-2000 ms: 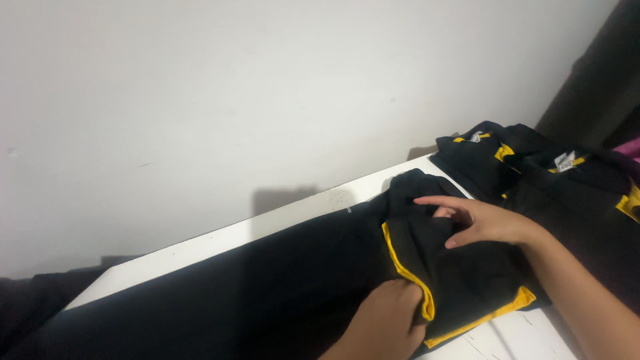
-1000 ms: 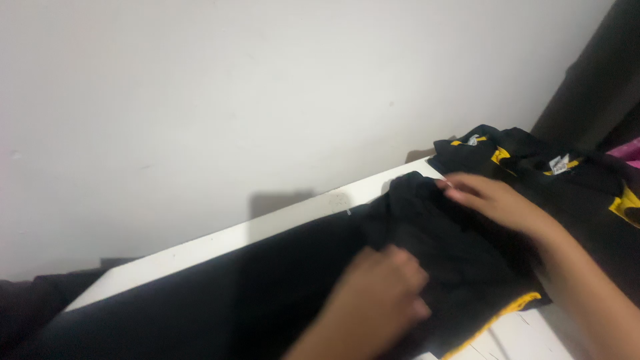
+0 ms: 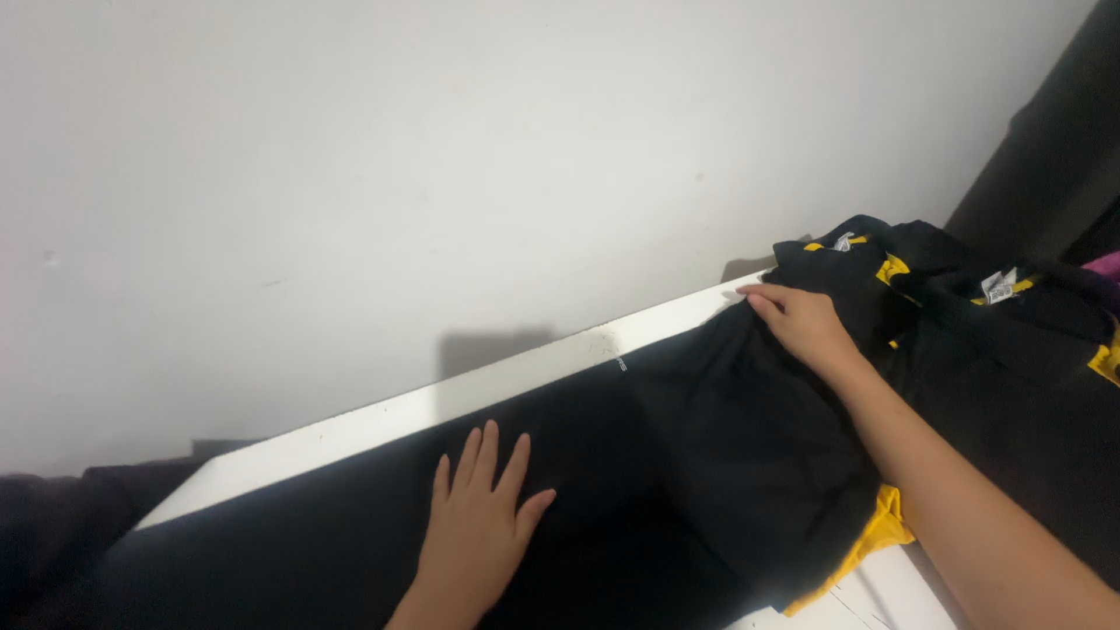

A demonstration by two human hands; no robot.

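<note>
A black garment (image 3: pixel 577 455) with a yellow-trimmed edge at its right end lies spread along a white table (image 3: pixel 516 366). Flat on its middle rests my left hand (image 3: pixel 481 516), fingers apart and palm down, holding nothing. My right hand (image 3: pixel 798 324) pinches the garment's upper right edge between thumb and fingertips, close to the table's back edge. Small pale lettering shows on the cloth near that back edge. The lower part of the garment runs out of view at the bottom.
More black garments with yellow trim (image 3: pixel 1006 385) and white tags are piled at the right. A pale wall (image 3: pixel 437 175) stands behind the table. Dark cloth (image 3: pixel 61 534) lies at the far left, and a dark upright thing (image 3: pixel 1041 149) rises at the back right.
The yellow-edged part that was folded back is now laid out flat. My left hand has let go of it and moved left onto the cloth. My right hand has moved to the upper edge.
</note>
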